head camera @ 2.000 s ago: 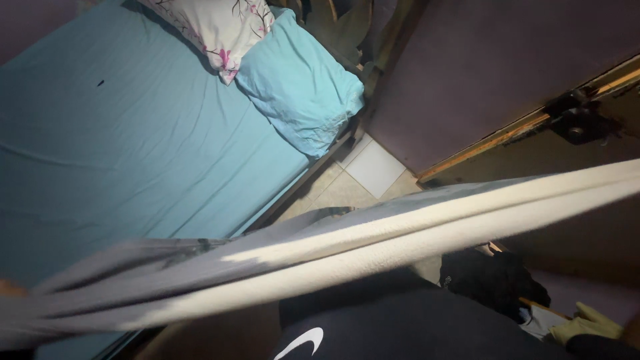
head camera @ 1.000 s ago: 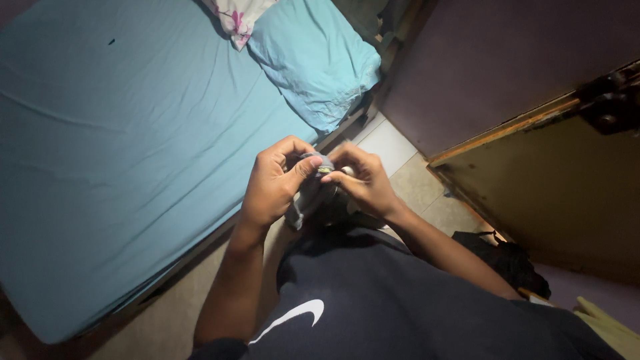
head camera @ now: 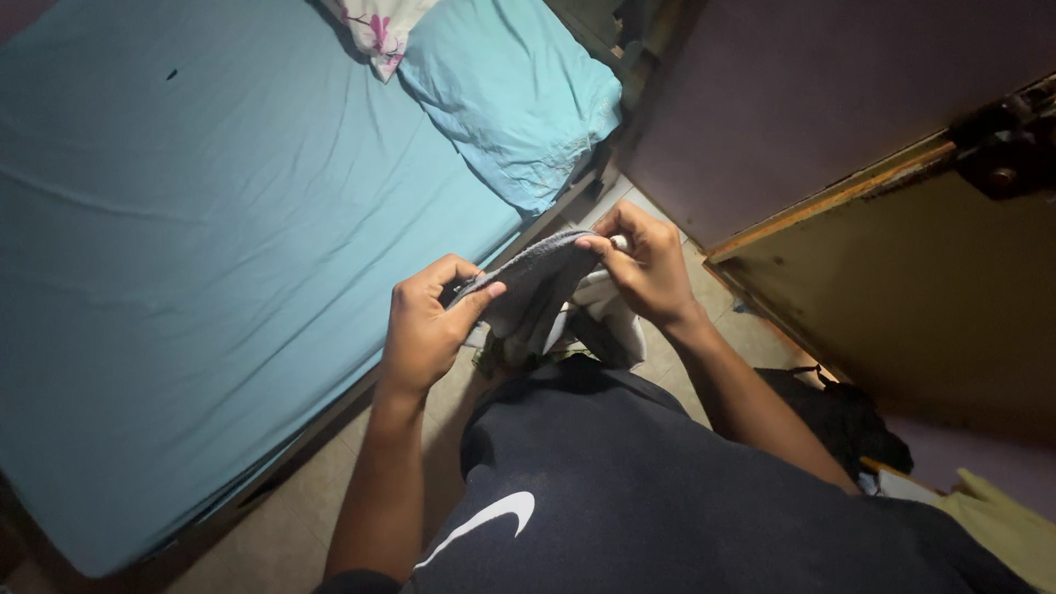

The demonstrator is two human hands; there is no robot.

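Note:
A dark grey cloth garment is stretched between my two hands, in front of my dark shirt. My left hand pinches one end of its edge between thumb and fingers. The other end of that edge is in my right hand, pinched the same way, with a small white bit showing at the fingers. Below the edge the cloth hangs in folds, with paler grey and white parts under my right hand. Its lower end is partly hidden behind my shirt, so what kind of garment it is I cannot tell.
To the left is a bed with a light blue sheet, a blue pillow and a white floral pillow. At right stands a brownish panel with a wooden edge. A black item and yellowish cloth lie lower right.
Two seconds ago the cloth was spread long across the view; one second ago my hands were close together at a bunched part. Now they are apart, with the cloth's edge stretched between them.

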